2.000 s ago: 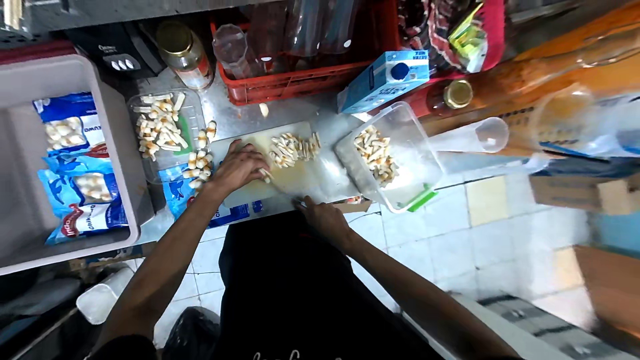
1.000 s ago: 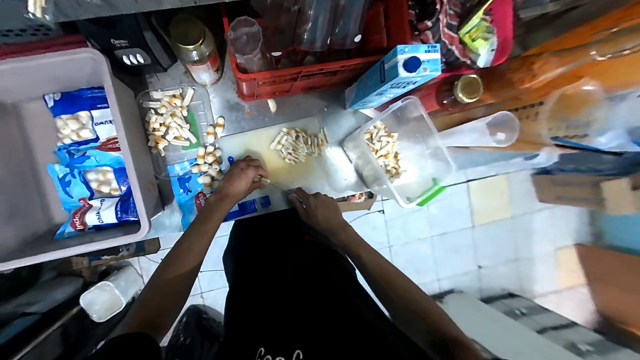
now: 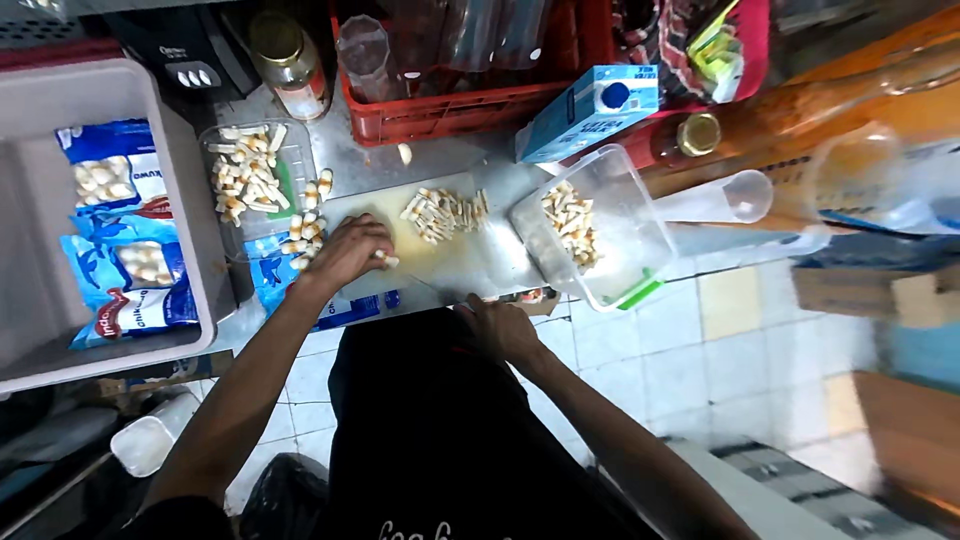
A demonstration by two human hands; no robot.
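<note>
My left hand (image 3: 352, 251) rests on the cutting board (image 3: 412, 180), its fingers round a piece of chikuwa fish cake (image 3: 387, 259). At the board's near edge my right hand (image 3: 499, 326) grips a knife, whose thin blade (image 3: 427, 283) points left toward the held piece. Cut chikuwa strips (image 3: 444, 214) lie heaped toward the far right of the board. Whole chikuwa (image 3: 304, 236) are piled beside my left hand, partly on a blue packet (image 3: 266, 270). More strips (image 3: 571, 225) fill part of the clear plastic tub (image 3: 634, 210) at the right.
A grey bin (image 3: 191, 172) holds chikuwa packets (image 3: 124, 285) at the left. Beside it, a clear tray (image 3: 300, 142) contains chikuwa pieces. Behind the board stand a glass jar (image 3: 289, 67), a red crate (image 3: 457, 109) and a milk carton (image 3: 585, 112). A measuring cup (image 3: 720, 196) lies to the right.
Both hands were close together at the board's near edge one second ago; now they are farther apart, with the right hand lower and farther right.
</note>
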